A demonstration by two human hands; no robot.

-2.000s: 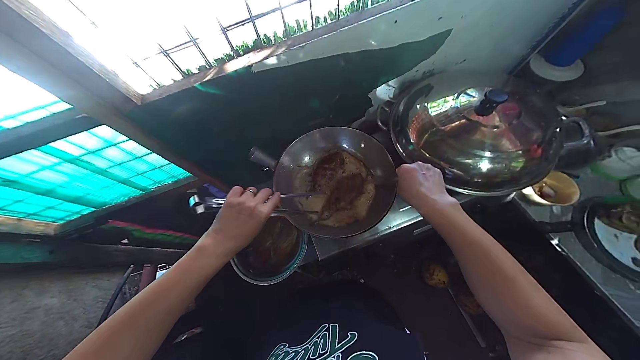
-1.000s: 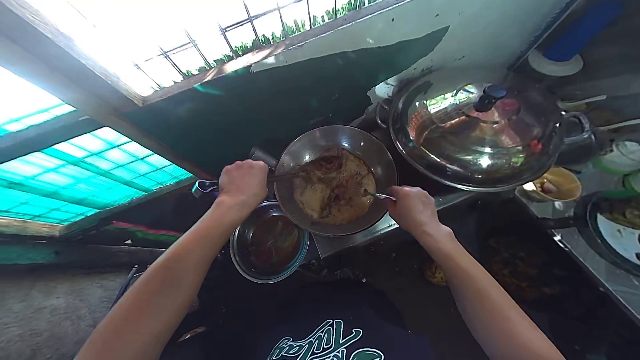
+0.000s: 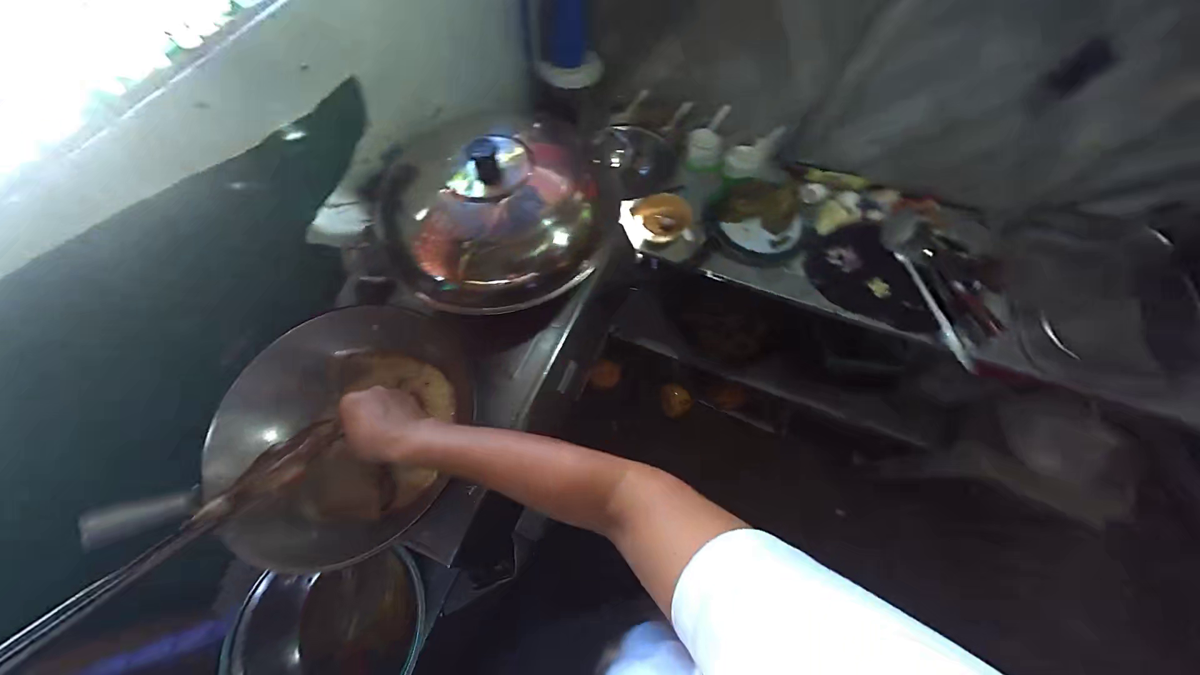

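Note:
My right hand [image 3: 382, 424] reaches over a metal wok [image 3: 272, 375], fingers curled; whether they hold anything is hidden by the hand and blur. A yellowish-brown liquid or batter [image 3: 417, 384] lies in the wok around and below the hand. Long metal tongs [image 3: 103, 581] enter from the lower left, with a long brown food piece [image 3: 281, 459] at their end, slanting over the wok near my fingers. My left hand is outside the view. Below the wok stands a round container with a clear rim [image 3: 418, 600], holding something brownish.
A large pot with a shiny domed lid [image 3: 506, 225] stands behind the wok. The wok's handle [image 3: 141, 517] points left. Along the counter are a yellow bowl [image 3: 662, 217], a plate of food [image 3: 757, 234], bottles [image 3: 703, 150], a dark round board [image 3: 867, 277] and a light-handled utensil [image 3: 937, 314].
The view has swung to the right. My right hand has gone from the wok's right rim to over its middle. The brown food, earlier down in the wok, is now raised at the tongs. My left hand has left view.

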